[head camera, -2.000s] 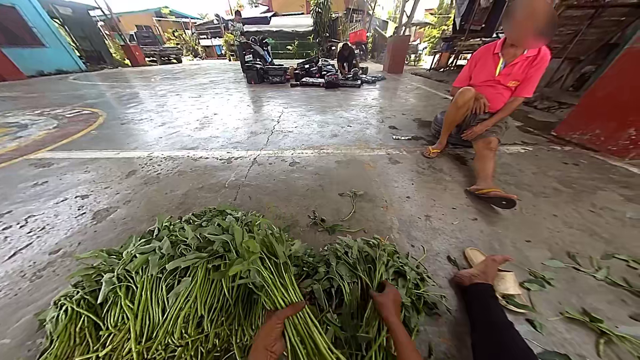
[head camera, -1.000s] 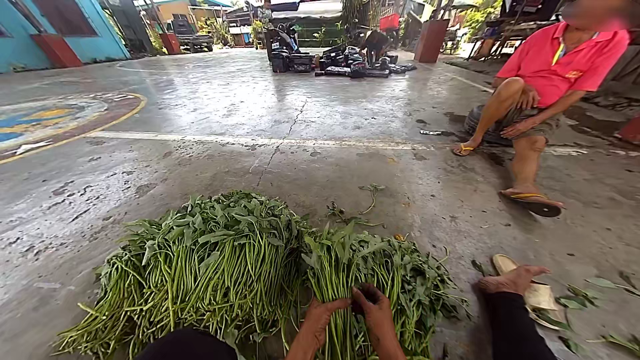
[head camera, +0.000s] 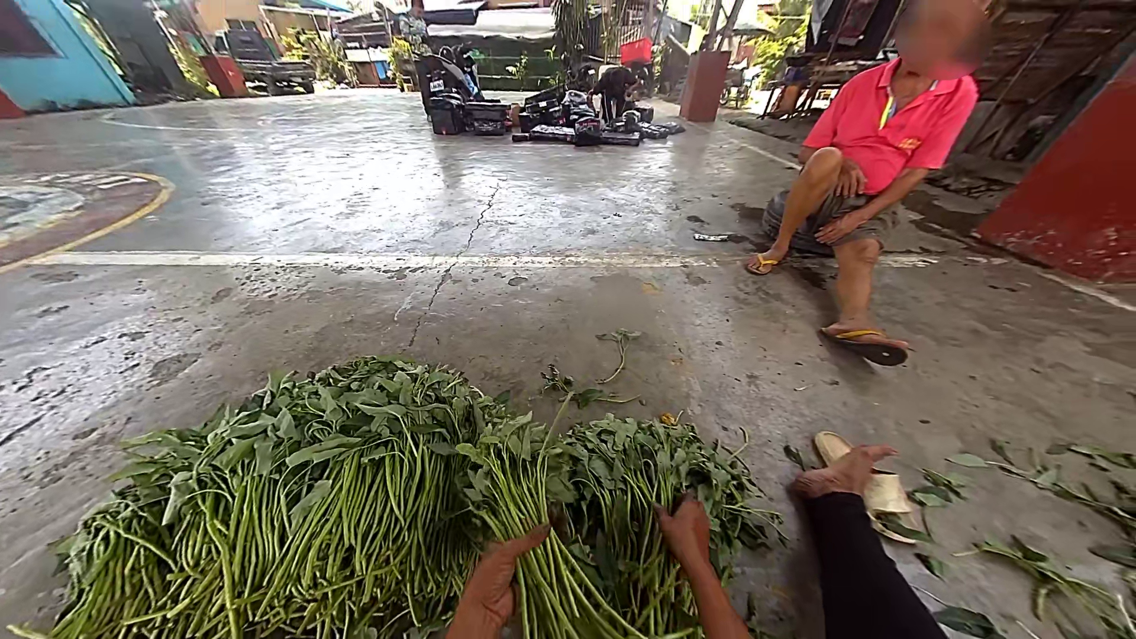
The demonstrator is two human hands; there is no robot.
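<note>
A wide heap of leafy green-stemmed vegetables, like water spinach, [head camera: 319, 497] lies on the concrete floor at the lower left. My left hand [head camera: 497, 577] is closed around a bunch of long stems [head camera: 532, 506] at the heap's right side, leaves pointing away from me. Just right of it, my right hand [head camera: 688, 532] touches a smaller pile of the same greens [head camera: 652, 470], its fingers bent among the stems; whether they grip any is hidden by leaves. A loose sprig [head camera: 619, 351] lies beyond the piles.
My bare foot [head camera: 848, 470] rests by a tan slipper [head camera: 890, 501], with scattered stems and leaves [head camera: 1047, 568] further right. A person in a pink shirt [head camera: 887, 133] sits low at the upper right. Motorcycles and black items [head camera: 568, 120] stand in the background, with another person bending there.
My hands were close together on the right pile one second ago; now they are apart. The left one holds a bunch between the two piles.
</note>
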